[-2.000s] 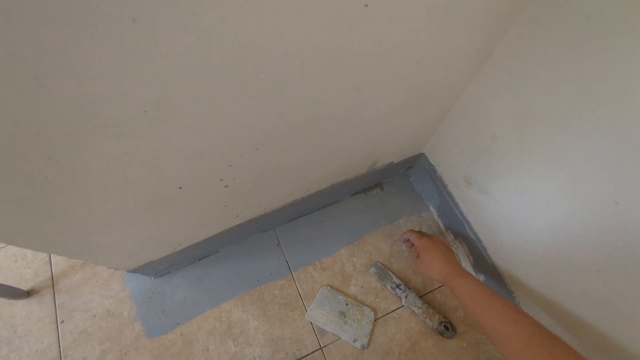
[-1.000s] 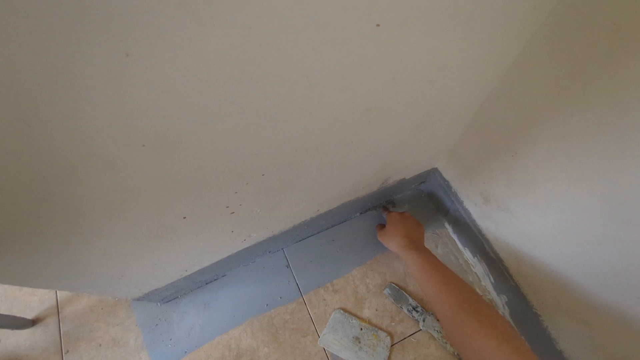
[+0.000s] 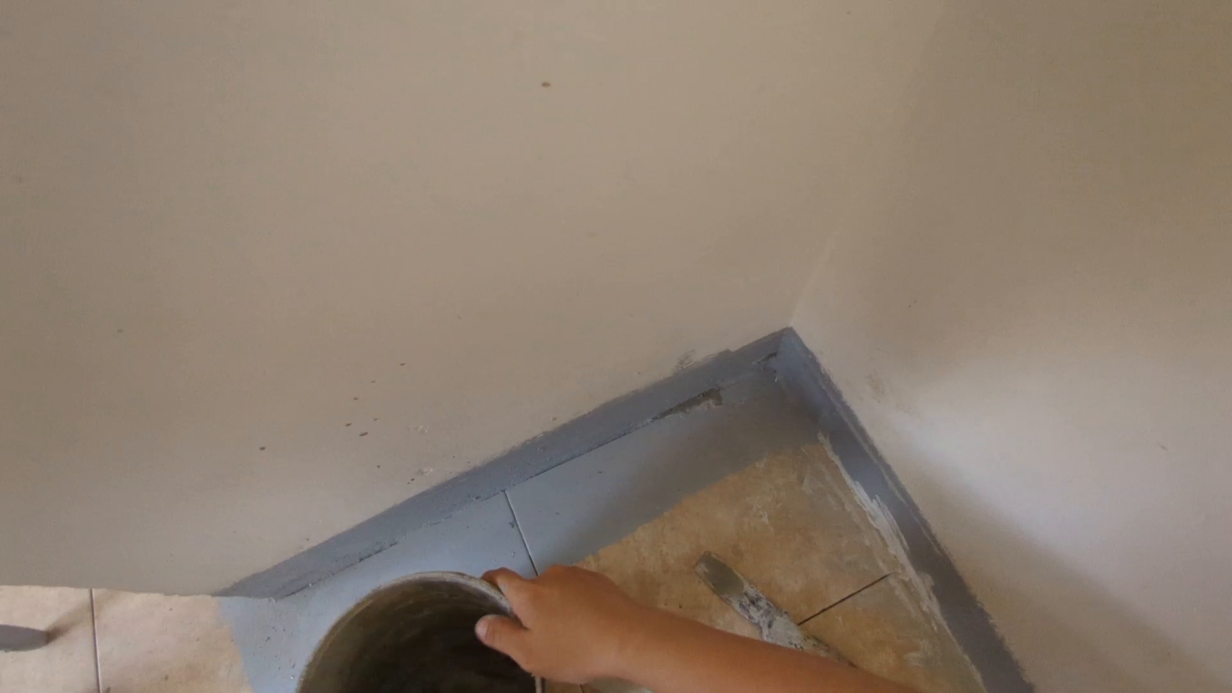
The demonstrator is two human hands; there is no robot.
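My right hand grips the rim of a dark round bucket at the bottom of the view, thumb inside and fingers outside. The bucket's inside is dark, so its contents cannot be told. Right of the hand, a putty knife crusted with dried filler lies on the tiles, its lower end partly hidden by my forearm. Grey coating covers a strip of floor and the foot of the walls. A dark rough patch shows along the joint near the corner. My left hand is out of view.
Two pale walls meet at a corner behind the coated strip. Beige floor tiles show to the right, with whitish smears beside the right wall's grey base. A dark object's end reaches in at the lower left edge.
My right hand has moved from the joint near the corner to the bucket, which has come into view. The flat pale plate seen earlier beside the putty knife is now mostly or wholly hidden.
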